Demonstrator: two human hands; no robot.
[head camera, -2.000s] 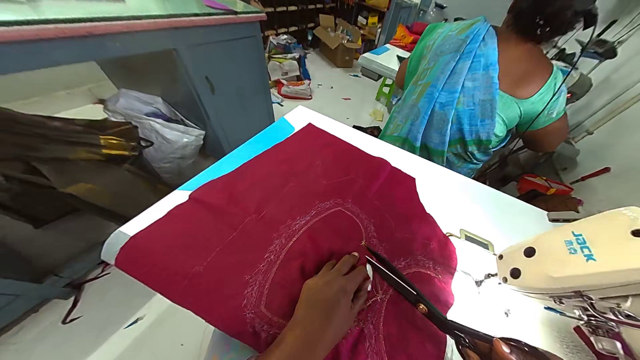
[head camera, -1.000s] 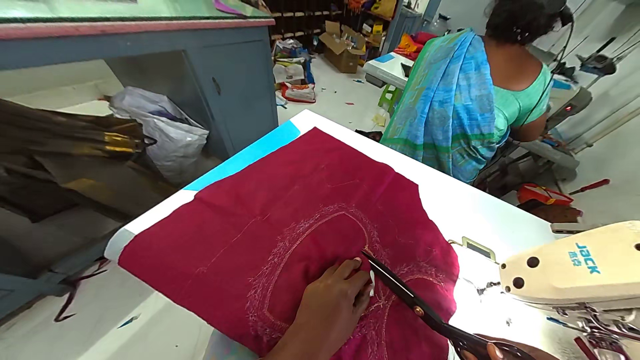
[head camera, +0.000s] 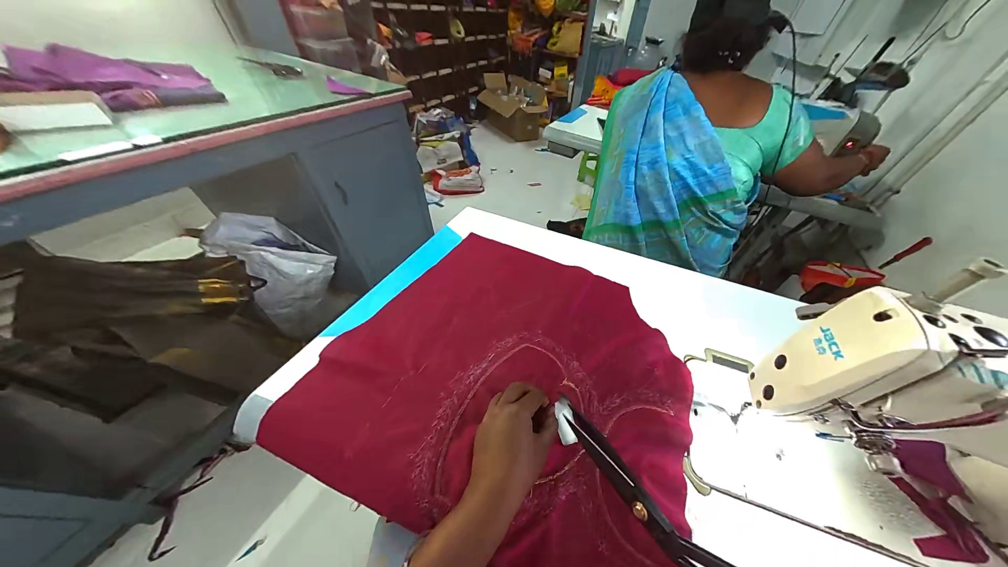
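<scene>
A piece of maroon fabric (head camera: 441, 315) with stitched curved outlines and frayed threads lies on the white sewing table. My left hand (head camera: 516, 433) pinches the fabric inside the curved outline, thumb and fingers together. Right beside its fingertips are the tips of black-bladed fabric scissors (head camera: 622, 472), by a small white patch (head camera: 565, 421) where the cloth is parted or lifted. The scissors reach in from the lower right, with their handles cut off by the frame's bottom edge. My right hand is out of sight.
A Jack sewing machine (head camera: 850, 354) stands at the table's right, maroon scraps (head camera: 937, 488) beside it. Ahead, a person (head camera: 701, 150) in a blue-green sari sits at another machine. A grey cabinet counter (head camera: 354, 173) is at the left, a plastic bag (head camera: 276, 268) below it.
The scissors' tips have shifted down, closer to my left fingertips, where white now shows. My right hand, on the handles earlier, has left the view. The seated person's arm now reaches right.
</scene>
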